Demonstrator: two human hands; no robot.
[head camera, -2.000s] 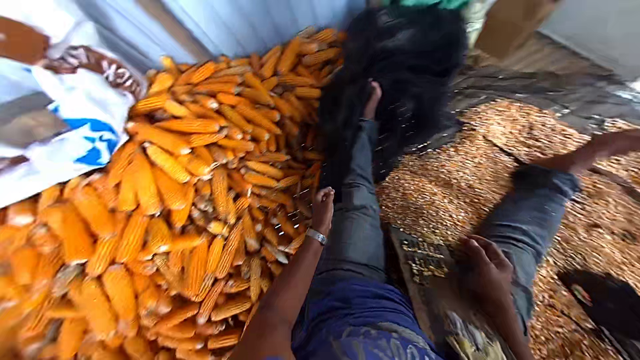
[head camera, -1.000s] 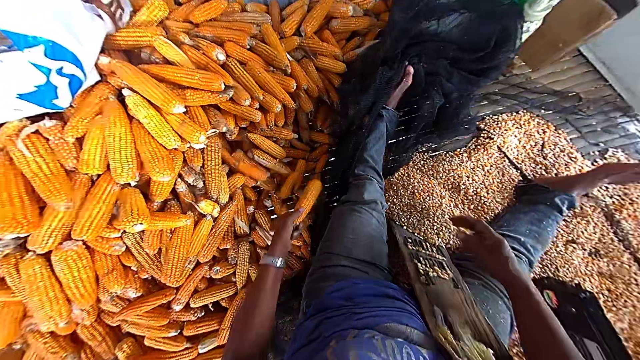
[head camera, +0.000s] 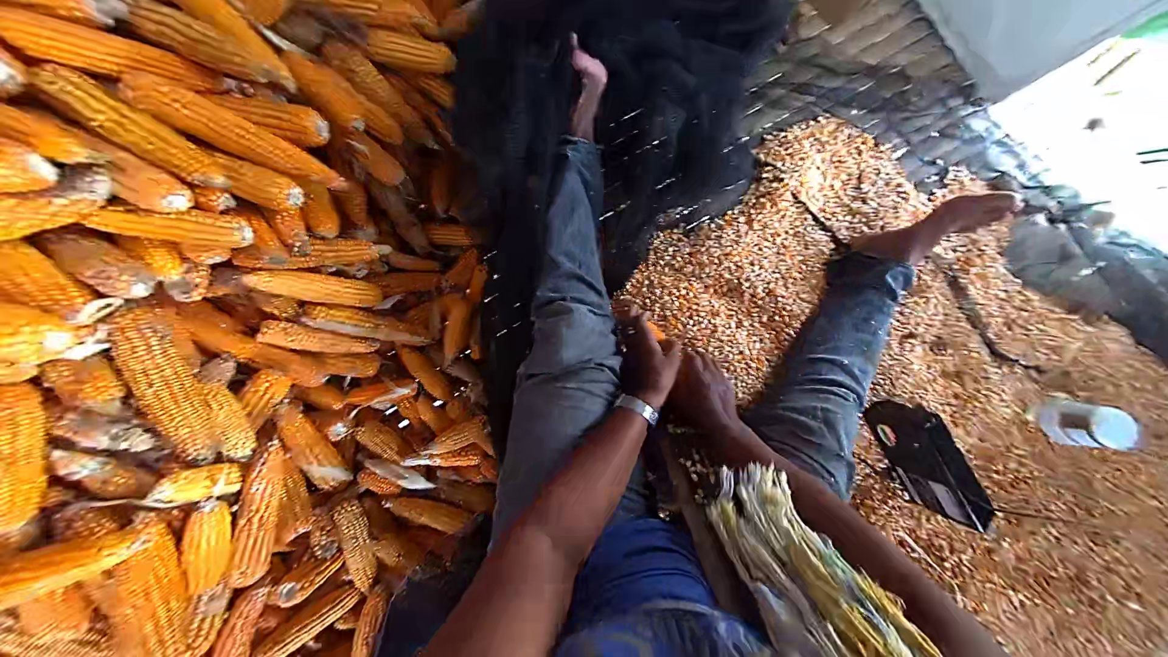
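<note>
My left hand (head camera: 650, 358), with a metal band at its wrist, closes around an orange corn cob (head camera: 654, 330) that is mostly hidden by the fingers. Against it lies my right hand (head camera: 703, 392), its fingers bent over the upper part of a wooden board (head camera: 684, 493) between my legs; whether it also grips the cob is hidden. Dry husks or fibres (head camera: 785, 547) lie along the board near my right forearm. A large heap of orange corn cobs (head camera: 310, 287) fills the left side. Loose corn kernels (head camera: 730, 292) spread between and beyond my legs.
Black netting (head camera: 657, 109) lies under and beyond my left foot. A woven mat (head camera: 867, 64) shows at the top right. Right of my right leg are a black flat object (head camera: 931, 461) and a whitish translucent container (head camera: 1090, 424) on the kernels. A pale panel (head camera: 1031, 36) stands at the upper right.
My left hand has moved from the cob heap to between my legs, bringing a cob. My right hand, raised and apart from the left before, now meets it over the board.
</note>
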